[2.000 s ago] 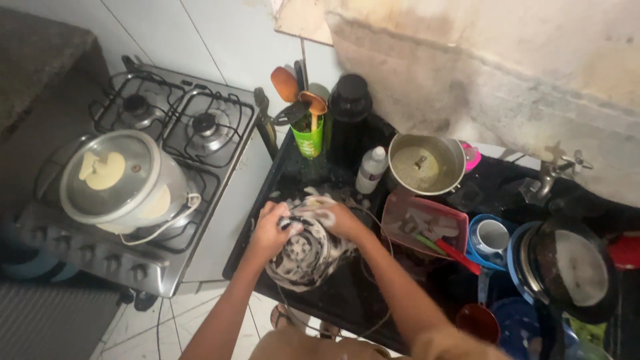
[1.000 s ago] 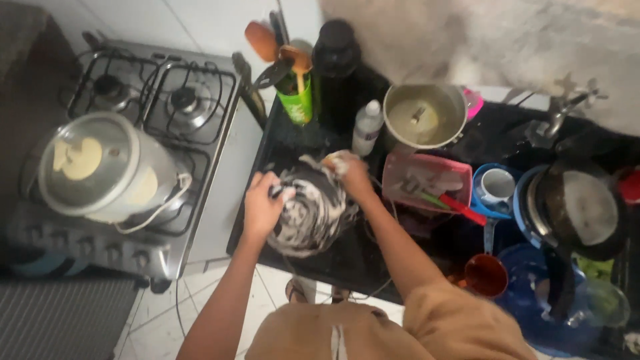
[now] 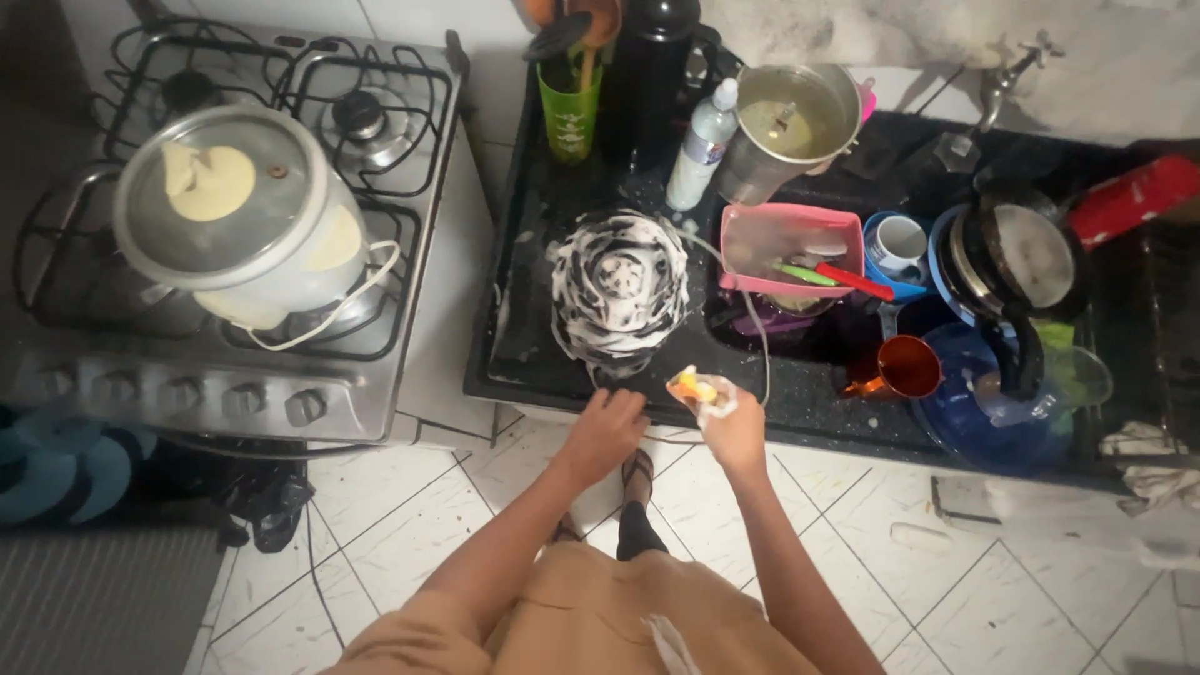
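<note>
A round black object covered in white soap foam (image 3: pixel 621 289) lies on the dark stone counter; a cord runs near it. My left hand (image 3: pixel 609 427) is at the counter's front edge, just below this object, its fingers bent; whether it grips anything is not clear. To its right my right hand (image 3: pixel 729 422) holds a foamy yellow sponge (image 3: pixel 696 385) above the counter edge. Behind the soapy object stands a plastic bottle (image 3: pixel 701 145) with a white cap.
A gas stove (image 3: pixel 375 375) bearing a white electric cooker (image 3: pixel 239 206) is at left. Around the sink stand a metal pot (image 3: pixel 797 117), a pink plastic basin (image 3: pixel 790 246), stacked pans (image 3: pixel 1031 258), an orange-red mug (image 3: pixel 909 367) and a blue bowl (image 3: pixel 966 412). A faucet (image 3: pixel 1001 84) projects from the wall.
Both hands have come off the top of the foamy object toward the counter's front edge. The sponge now shows in my right hand.
</note>
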